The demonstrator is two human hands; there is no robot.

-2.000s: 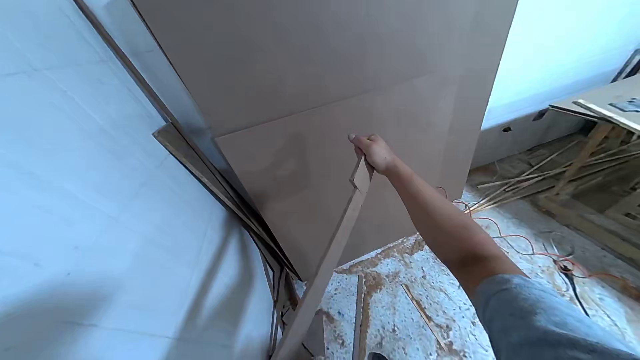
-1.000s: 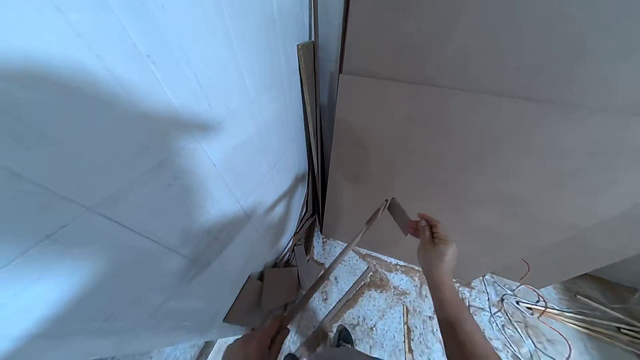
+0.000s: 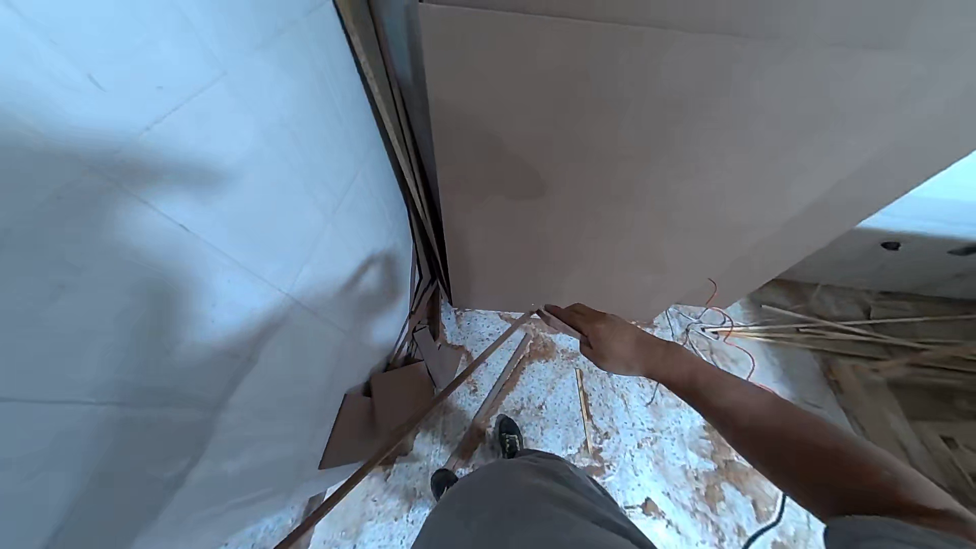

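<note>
My right hand (image 3: pixel 610 337) holds a small flat brown offcut (image 3: pixel 560 322) between thumb and fingers. The piece's edge meets, or lies right beside, the far end of a long thin brown strip (image 3: pixel 415 419), which slants from the bottom left up to that hand. My left hand is out of the frame, so what it holds does not show. Beyond my right hand a large brown sheet board (image 3: pixel 610 175) leans upright, its lower edge near the floor.
Long narrow boards (image 3: pixel 396 130) lean between the pale wall (image 3: pixel 191 267) and the sheet. Brown offcuts (image 3: pixel 402 393) rest at the wall's foot. A strip (image 3: pixel 488 404) lies beside my shoes (image 3: pixel 508 436). Orange and white cables (image 3: pixel 732 339) and thin wood strips (image 3: pixel 862 335) are at right.
My left hand, at the strip's near end one second ago, has left the view. My right hand has come down from in front of the sheet, with the small piece still in it.
</note>
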